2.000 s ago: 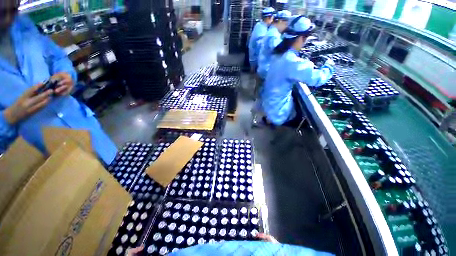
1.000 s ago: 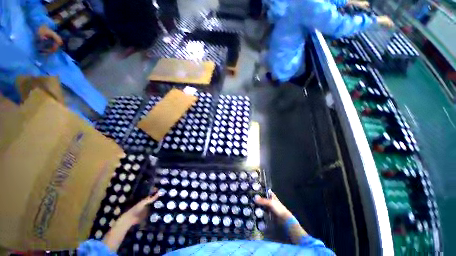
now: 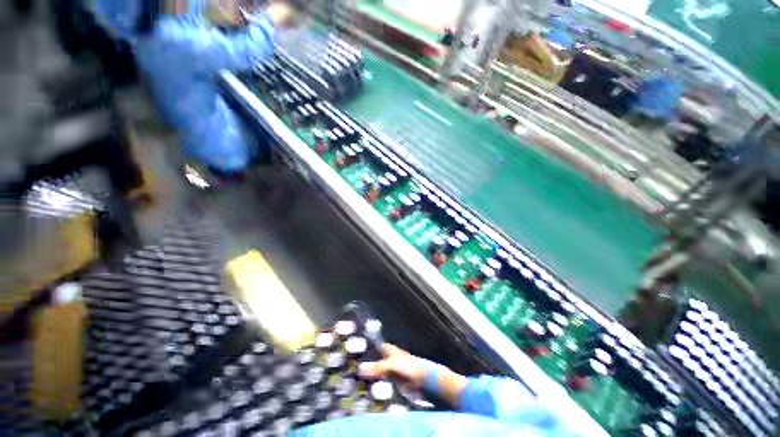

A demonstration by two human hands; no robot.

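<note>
A component tray (image 3: pixel 295 391) of black capacitors with silver-white tops lies low in front of me, tilted in the picture and blurred. My right hand (image 3: pixel 400 367), with a light blue band on the wrist, grips the tray's right edge, thumb over the rim by the end cans. My left hand is not in view. The tray's near side is cut off by my blue sleeve and the picture's lower edge.
Full trays (image 3: pixel 162 299), a cardboard sheet (image 3: pixel 58 363) and a pale pallet edge (image 3: pixel 269 299) lie left. A conveyor rail (image 3: pixel 368 224) runs diagonally beside green boards (image 3: pixel 505 299). A green shelf (image 3: pixel 513 188), another tray (image 3: pixel 718 358) and a person in blue (image 3: pixel 197 94) also show.
The view has swung right towards the line. The tray has come with my right hand, away from the stack. My left hand and the open carton have left the picture.
</note>
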